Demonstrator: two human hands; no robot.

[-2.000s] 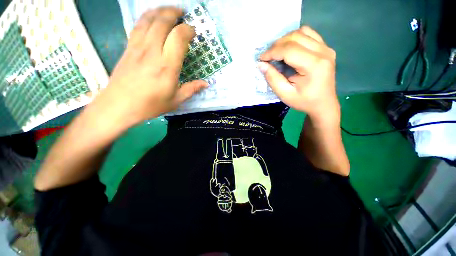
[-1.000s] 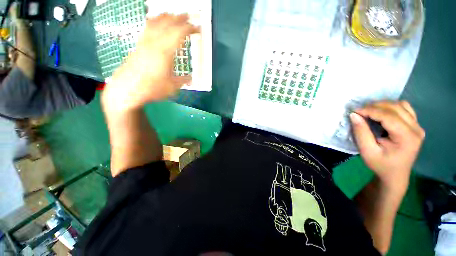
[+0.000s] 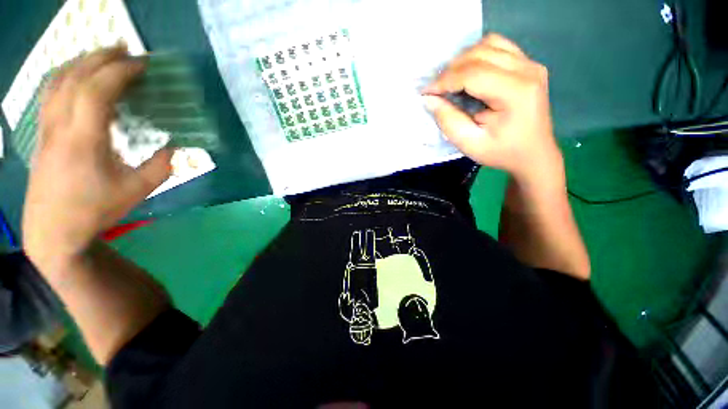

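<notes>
A green PCB panel (image 3: 319,92), a grid of small boards with dark parts, lies on whitish bubble wrap (image 3: 407,48) in front of me. My left hand (image 3: 84,160) is at the left, over the edge of the white tray, blurred. A second green panel (image 3: 174,92), strongly blurred, is between its fingers and thumb, off the bubble wrap. My right hand (image 3: 503,108) is at the wrap's right side with its fingertips pinched on a small dark object (image 3: 467,101), mostly hidden by the fingers.
A white tray (image 3: 88,28) with rows of pockets lies at the left, partly behind my left hand. Pliers (image 3: 677,72) with dark green handles lie on the dark green bench at the right. Black cables and a white cloth (image 3: 710,192) are at the right edge.
The view swung left and back. My left hand went from the panel on the wrap to the tray, and now has a blurred panel in its fingers. My right hand keeps its pinch.
</notes>
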